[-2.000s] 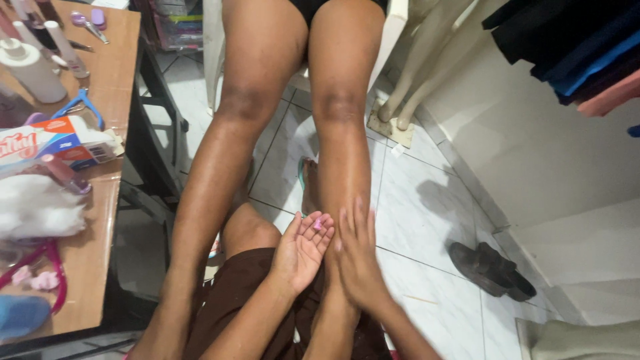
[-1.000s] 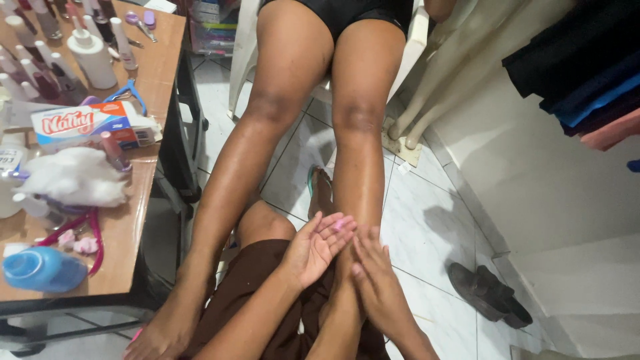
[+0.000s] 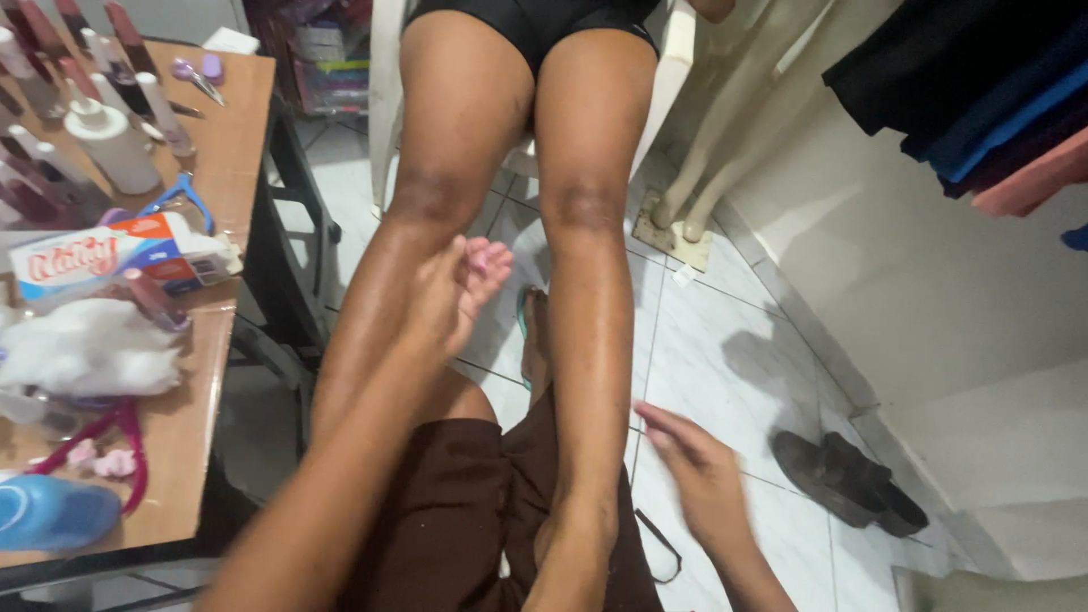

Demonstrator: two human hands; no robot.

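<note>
A seated person's two bare legs reach toward me, one foot (image 3: 578, 527) resting on my lap over brown shorts (image 3: 442, 510). My left hand (image 3: 463, 293) is between the shins, by the inner side of the leg on the left, palm partly up with fingers slightly curled. A pink patch shows on that palm; whether it is a substance or an object I cannot tell. My right hand (image 3: 693, 463) is to the right of the other leg (image 3: 591, 340), slightly apart from it, with bent fingers, blurred, and nothing visible in it.
On the left, a wooden table (image 3: 217, 340) carries several nail polish bottles, a white pump bottle (image 3: 115, 144), a cotton box (image 3: 110, 255), cotton wool (image 3: 89, 348) and a blue bottle (image 3: 55, 510). Dark shoes (image 3: 841, 480) lie on the tiled floor; mannequin feet (image 3: 680, 217) stand behind.
My hands were close together at the shin of the leg on the right. They have parted: the left hand has moved up and left, the right hand off to the right side of that leg.
</note>
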